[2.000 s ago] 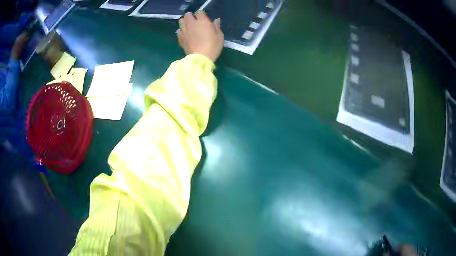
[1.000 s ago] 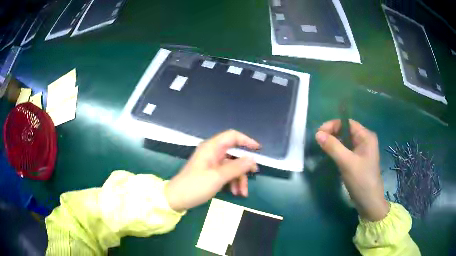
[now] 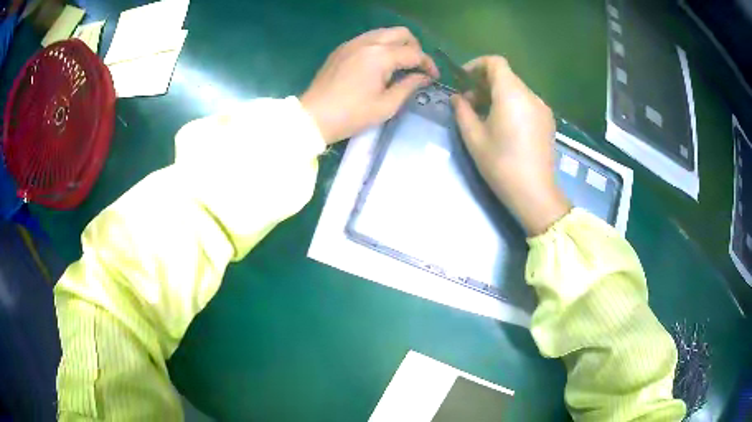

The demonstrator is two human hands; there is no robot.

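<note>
A tablet back cover [image 3: 412, 206] lies on a white sheet [image 3: 346, 222] in front of me, with strong glare on its inner face. My left hand [image 3: 371, 78] is at the cover's far left corner, fingertips bent together at its edge. Whether it pinches a small piece is hidden. My right hand [image 3: 515, 132] reaches over the cover to the same corner and holds slim dark tweezers [image 3: 456, 69] between thumb and fingers. Round holes show in the corner between the hands.
A red fan [image 3: 59, 124] stands at the left, with pale liner sheets [image 3: 148, 49] behind it. A white and black adhesive sheet [image 3: 429, 387] lies at the near edge. Dark slivers [image 3: 691, 363] lie at the right. More covers [image 3: 651, 91] lie at the upper right.
Both hands have moved forward, from the cover's near side to its far left corner. The cover is turned and appears lower and further right. The view has shifted.
</note>
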